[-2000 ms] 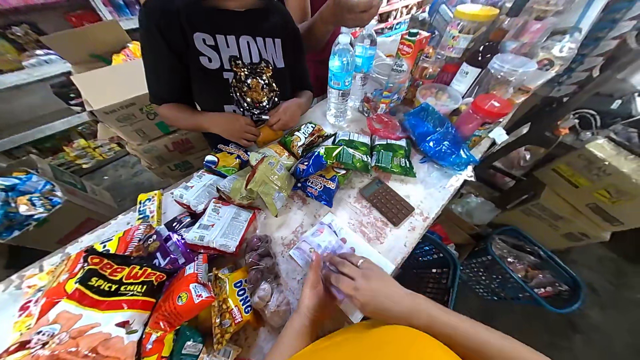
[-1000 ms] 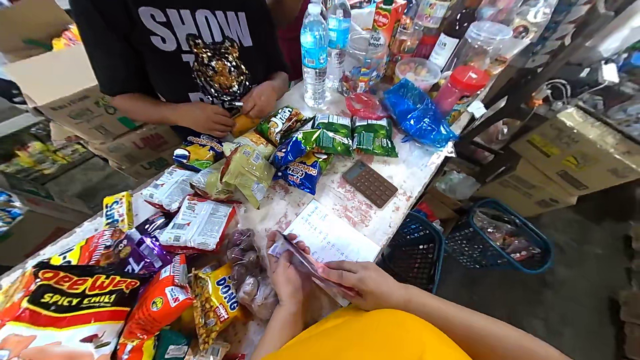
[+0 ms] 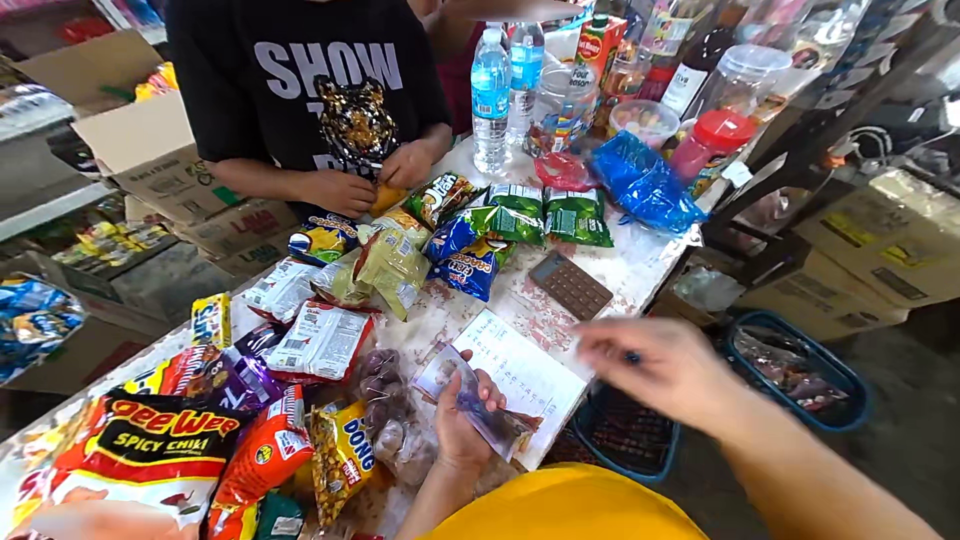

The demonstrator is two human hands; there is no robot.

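My left hand point(image 3: 461, 420) grips folded purple banknotes point(image 3: 472, 401) over the lower edge of a notebook page point(image 3: 517, 367) with handwriting. My right hand point(image 3: 637, 360), blurred, hangs above the page's right side, its fingers partly bent; whether it holds anything is unclear. A brown calculator point(image 3: 571, 285) lies just beyond the page. Left of my left hand are a bag of round purplish items point(image 3: 390, 405) and a yellow snack pack point(image 3: 343, 457). Green chip packs point(image 3: 577, 216) and blue cracker packs point(image 3: 469, 262) lie farther up the worn white table.
Across the table stands a person in a black shirt point(image 3: 315, 97), hands at an orange item; another is partly visible behind. Water bottles point(image 3: 490, 97), jars and a blue plastic bag point(image 3: 645, 184) fill the far right. Blue baskets point(image 3: 795, 367) and cartons point(image 3: 885, 232) sit beyond the right edge.
My right hand has come away from the banknotes and moved right and up, leaving them in my left hand. The notebook page, mostly covered two seconds ago, is now more exposed.
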